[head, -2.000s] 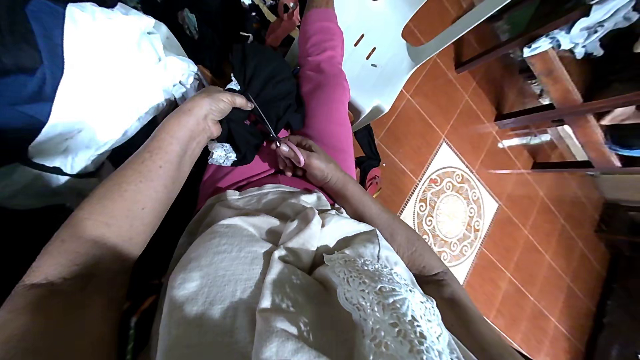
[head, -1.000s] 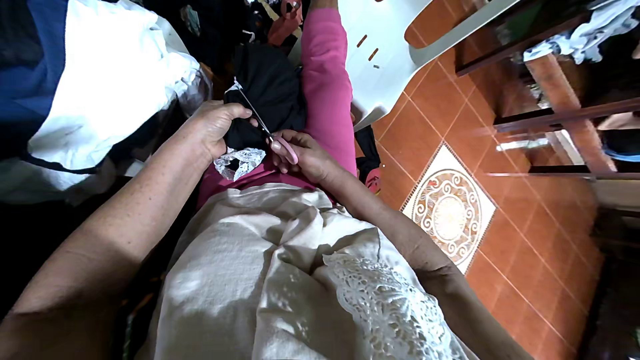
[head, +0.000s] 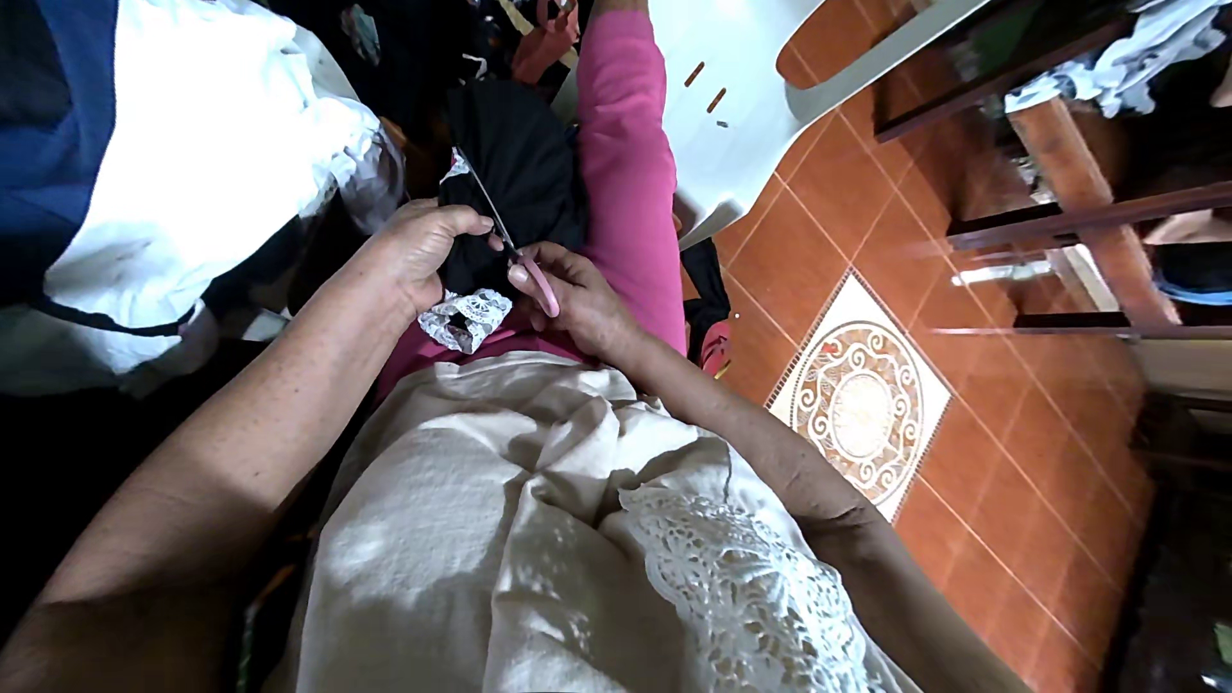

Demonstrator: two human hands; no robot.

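Note:
Black fabric [head: 515,164] lies bunched over my lap, against the pink trouser leg. My left hand [head: 433,245] grips this fabric at its near left side, thumb on top. Just below that hand, a piece of white lace [head: 466,320] hangs out. In my right hand [head: 573,294] is a pair of scissors [head: 541,286] with pink handles. Their metal blades point up and left across the black fabric, past my left thumb. A small white bit of trim [head: 456,166] shows near the blade tips. Whether the blades are apart cannot be told.
White and navy cloth [head: 212,144] is heaped at the left. A white plastic chair [head: 731,96] stands beyond my pink-clad leg. Wooden shelving [head: 1088,173] with cloth on it is at the right, over a tiled floor [head: 1001,404] with a patterned inset.
Since two seconds ago, the white lace below my left hand has come further into view. The scissors have shifted slightly, and both hands remain close together at the black fabric.

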